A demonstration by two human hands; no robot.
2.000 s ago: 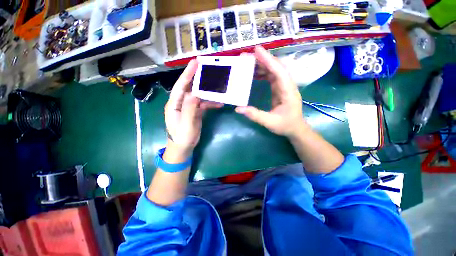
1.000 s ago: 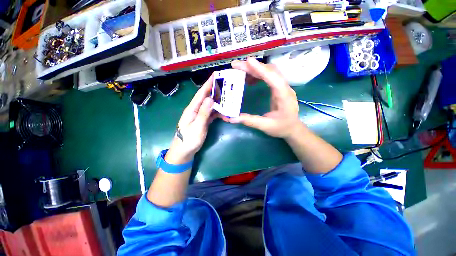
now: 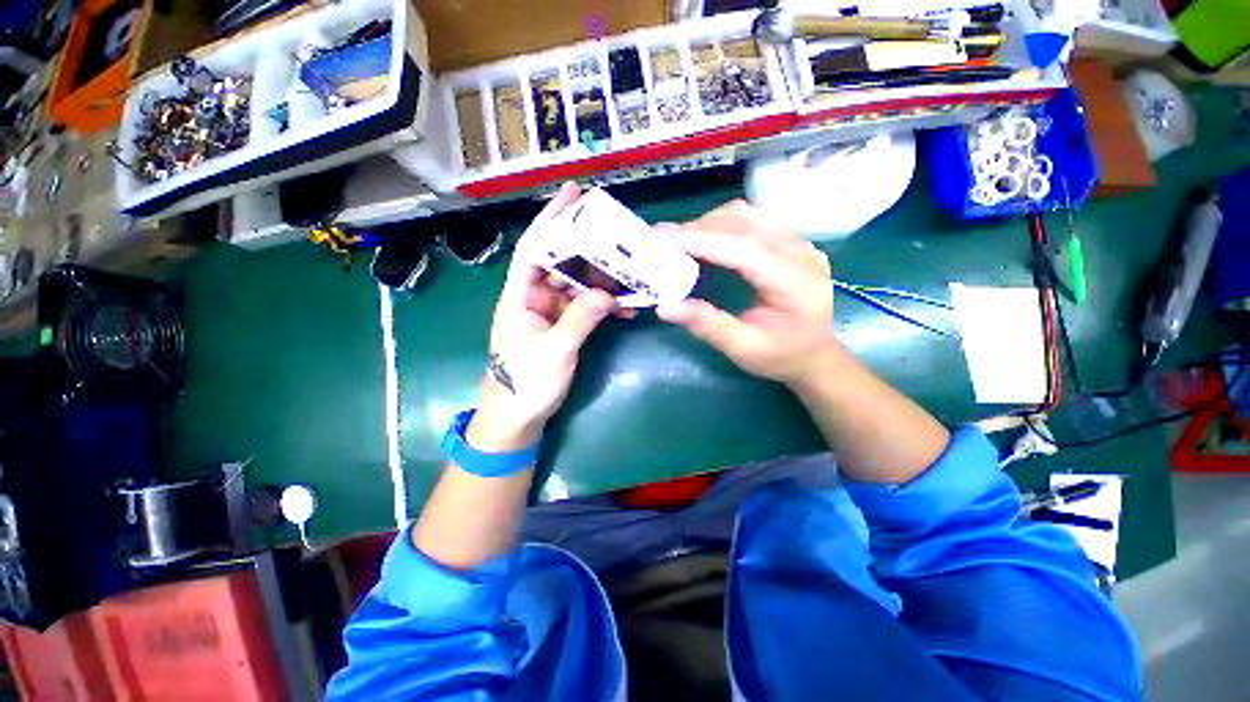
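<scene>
A small white boxy device [image 3: 620, 244] with a dark rectangular screen is held tilted above the green mat, a side face with small dark marks turned up. My left hand [image 3: 532, 329] grips its left end, thumb at the lower edge near the screen and fingers behind it. My right hand [image 3: 768, 295] holds its right end between thumb and fingers. Both hands are bare. The fingers behind the device are partly hidden.
Behind are a parts organizer [image 3: 617, 117] with a red front edge, a small-parts bin [image 3: 281, 144], a white round lid [image 3: 836, 185] and a blue bin [image 3: 953, 178] of white rings. A black fan [image 3: 121, 329] and wire spool [image 3: 178, 518] stand left; white paper [image 3: 998, 343] lies right.
Both hands have turned the white device from screen facing me, through a side-on pose, to its present slanted pose. The hands still hold both ends.
</scene>
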